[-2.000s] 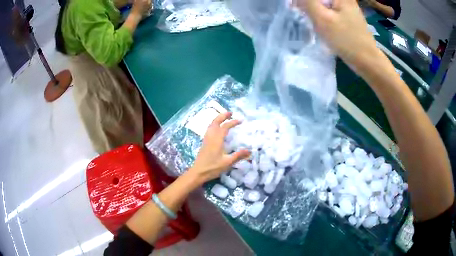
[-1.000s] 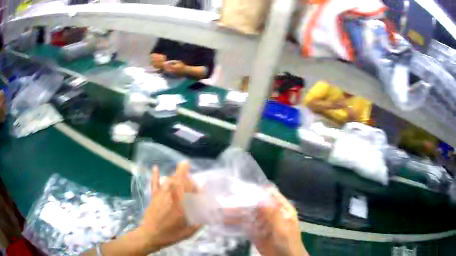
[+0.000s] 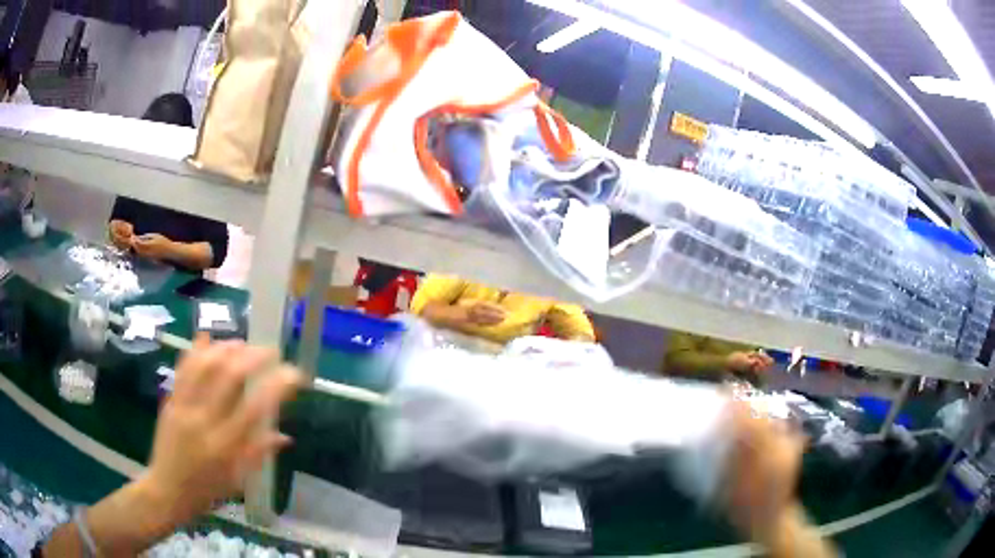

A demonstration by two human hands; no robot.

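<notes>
A crumpled clear poly bag (image 3: 546,420), blurred by motion, stretches sideways across the middle of the view. My right hand (image 3: 764,469), also blurred, grips its right end. My left hand (image 3: 213,420) is raised at the left in front of the shelf post, its fingers bent and apart, with nothing seen in it. White plastic caps (image 3: 207,545) show at the bottom edge below my left hand, and more white parts (image 3: 27,512) lie at the bottom left corner.
A metal post (image 3: 286,207) carries a shelf with a paper bag (image 3: 249,87), an orange-trimmed white bag (image 3: 382,142) and stacked clear trays (image 3: 807,218). Dark trays, one with a label (image 3: 560,508), lie behind the poly bag. Several people sit across the bench.
The view has risen and turned right. The hands were together at the bag; now my left hand is off it and my right hand has carried it to the right.
</notes>
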